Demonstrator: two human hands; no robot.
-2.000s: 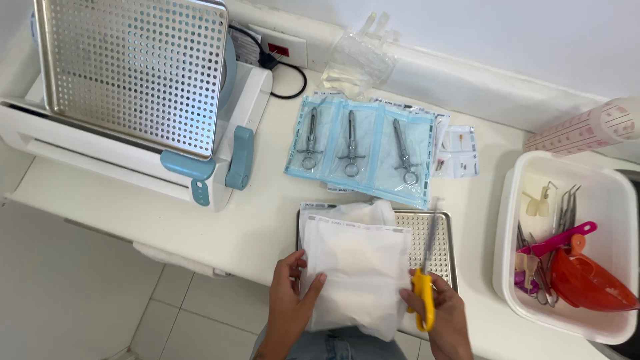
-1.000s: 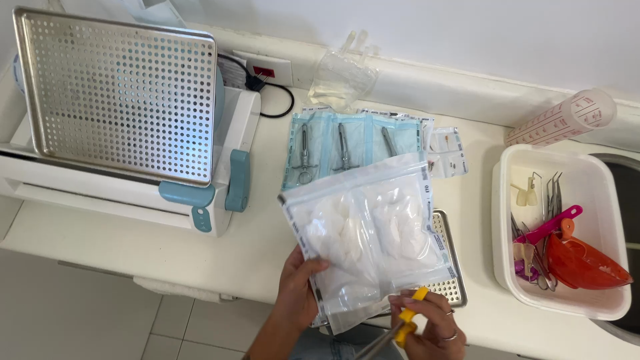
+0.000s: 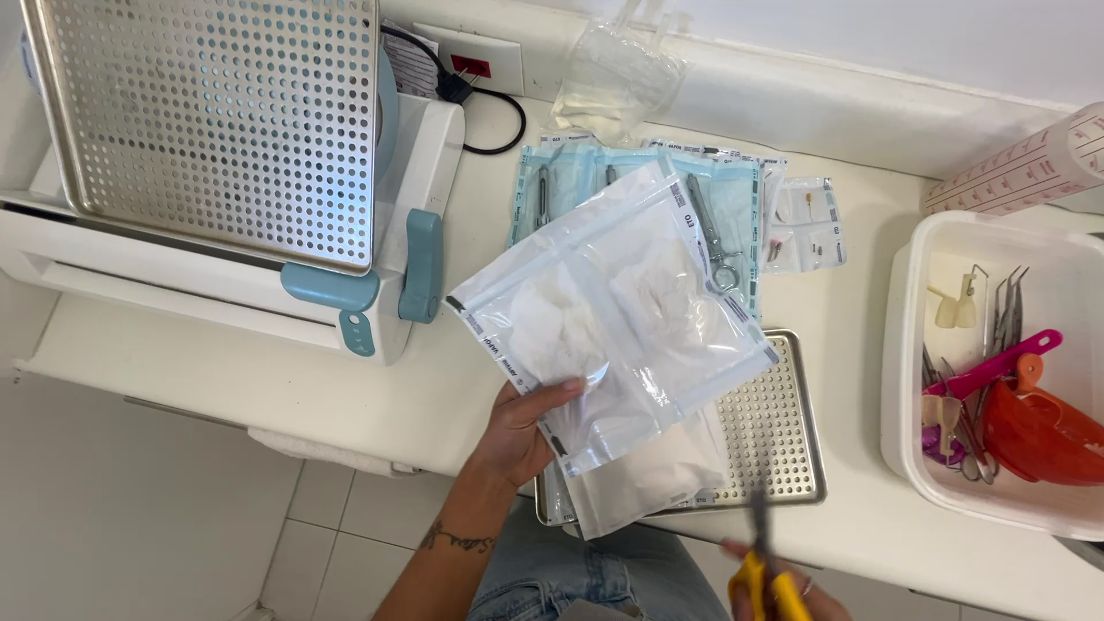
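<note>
My left hand (image 3: 522, 431) grips the lower left edge of a clear-fronted sterilization pouch (image 3: 634, 371), tilted, with white cotton-like material in two sealed compartments. Low at the right, my right hand (image 3: 793, 595) holds yellow-handled scissors (image 3: 759, 552), their blades pointing up and blurred. Under the held pouch, more white pouches (image 3: 655, 483) lie over a perforated metal tray (image 3: 776, 431). Behind it are blue pouches (image 3: 742, 198) with metal dental syringes, partly covered, and beside them a small pouch (image 3: 806, 226) with tiny items.
At the left stands a white sealing machine or sterilizer (image 3: 216, 310) with a perforated tray (image 3: 216, 129) on top. A white basin (image 3: 901, 371) of instruments and a red mixing bowl (image 3: 1035, 431) is at the right, near a measuring cup (image 3: 1026, 168). Clear gloves (image 3: 617, 78) lie against the wall.
The held pouch has risen and tilted further, clear of the tray. My right hand with the scissors has moved away from it, down and to the right.
</note>
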